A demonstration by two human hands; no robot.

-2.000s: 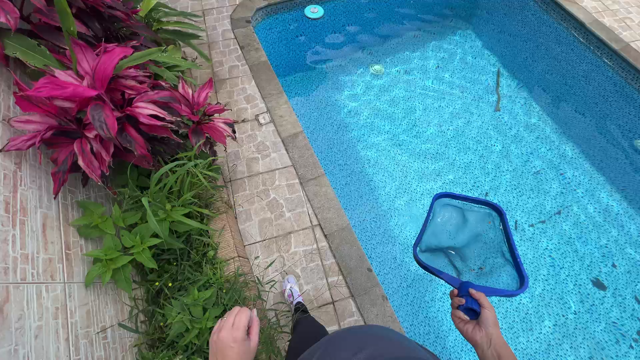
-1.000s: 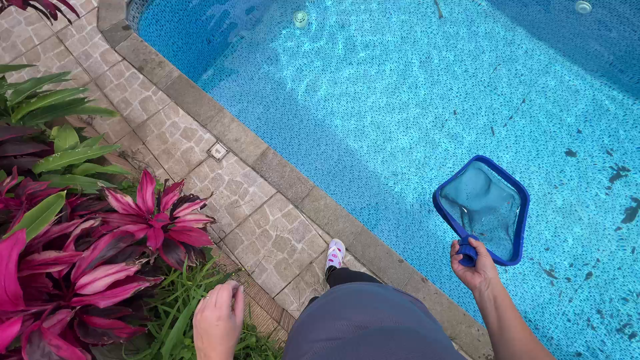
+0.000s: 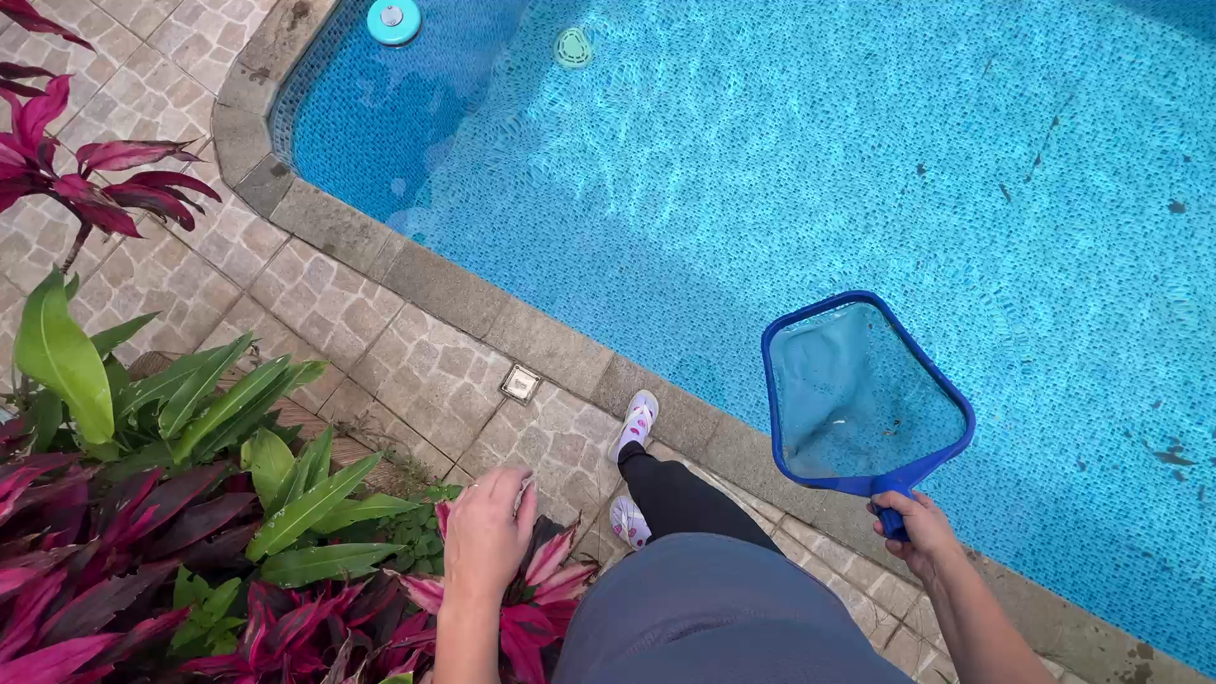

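My right hand grips the short handle of a blue pool skimmer net, its fingers wrapped around the socket. The net's blue frame is held over the pool's edge and water, and a few small bits of debris lie in its pale mesh. My left hand is held low above the paving and plants, fingers bent and close to the thumb. A small greyish thing may be between thumb and fingers; whether it holds anything is unclear.
Stone coping borders the pool water, where dark debris shows. A turquoise floating dispenser and a pale green round object are near the far corner. A square drain cover sits in the paving. Pink cordyline plants fill the lower left.
The view has swung strongly toward the pool's rounded corner and drain cover. The skimmer net stays in my right hand throughout. My left hand remains low on the left side.
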